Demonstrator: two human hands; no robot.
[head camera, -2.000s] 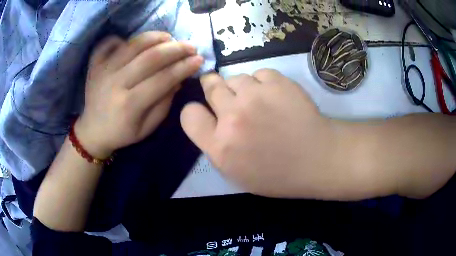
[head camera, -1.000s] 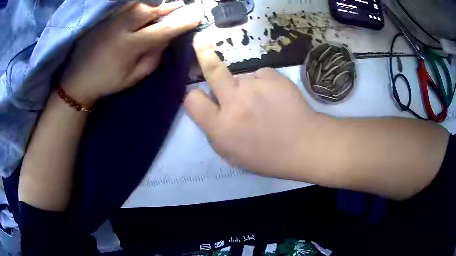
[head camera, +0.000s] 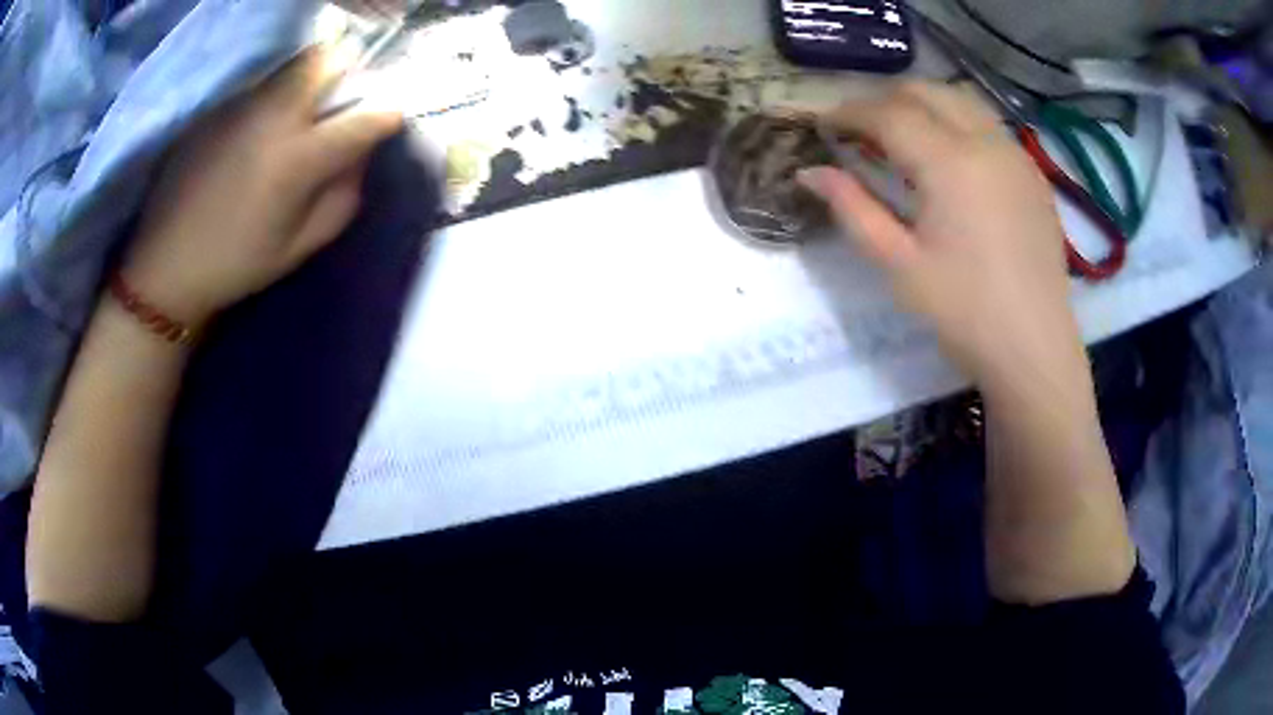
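Note:
My left hand (head camera: 244, 196), blurred, lies on the garment at upper left, where a navy panel (head camera: 300, 363) meets pale blue-grey quilted fabric (head camera: 77, 105). Its fingertips are near the small grey metal machine part (head camera: 545, 28); whether they grip the cloth is unclear. My right hand (head camera: 942, 210), also blurred, is at the right edge of a clear round dish (head camera: 761, 175) of brownish, striped, seed-like pieces. Its thumb and fingers are apart over the dish, with nothing visible between them.
A lit smartphone (head camera: 845, 31) lies behind the dish. Shears with red and green handle loops (head camera: 1103, 175) lie right of my right hand. The white table (head camera: 559, 335) has a printed ruler along its front and a worn machine bed (head camera: 628, 119). Pale cloth (head camera: 1208, 461) hangs at far right.
My right hand has left the navy panel's edge and moved right to the dish. My left hand stays on the garment. The view has shifted, showing more of the table's right side.

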